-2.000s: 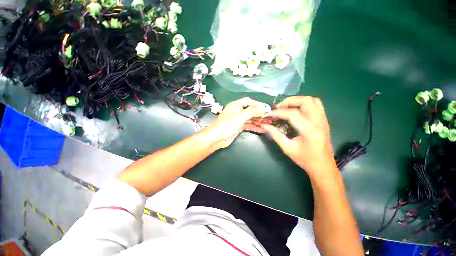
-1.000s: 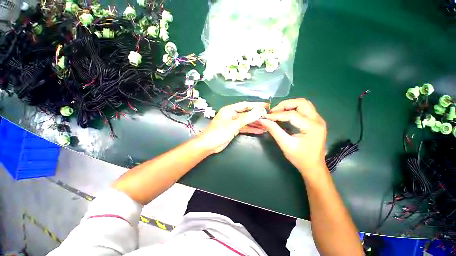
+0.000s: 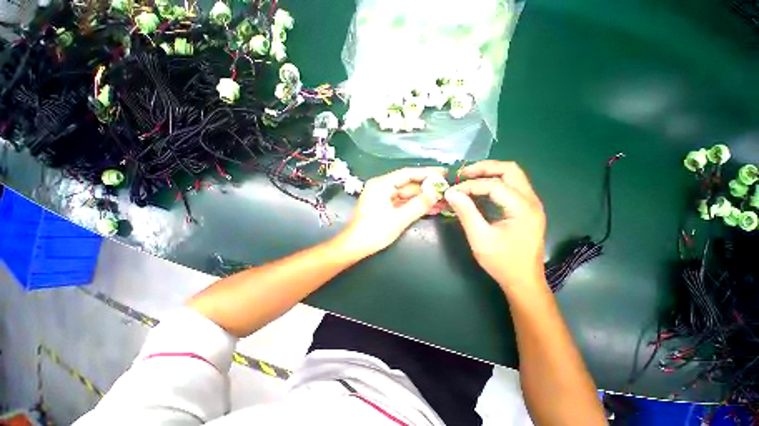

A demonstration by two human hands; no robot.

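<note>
My left hand [image 3: 391, 204] and my right hand [image 3: 499, 212] meet fingertip to fingertip just below the clear plastic bag [image 3: 424, 140]. Between the left fingertips is a small whitish-green plastic housing [image 3: 439, 186]. My right thumb and index finger pinch thin lead wires [image 3: 459, 173] with a red strand, right beside the housing. The fingers cover much of both, so I cannot tell how far the wires sit in the housing. A folded black cable assembly [image 3: 572, 260] lies right of my right hand, under the edge of the forearm.
A tangled left cable pile [image 3: 158, 108] with pale green heads fills the upper left. The right cable pile [image 3: 707, 291] lies at the right edge, heads [image 3: 732, 191] at its top. Blue bins [image 3: 50, 245] stand below the table edge. Crinkled clear film [image 3: 154, 220] lies under the left pile.
The fingertips have shifted slightly; the pale housing and a red strand now show between them. The view has swung a little, moving the whole scene.
</note>
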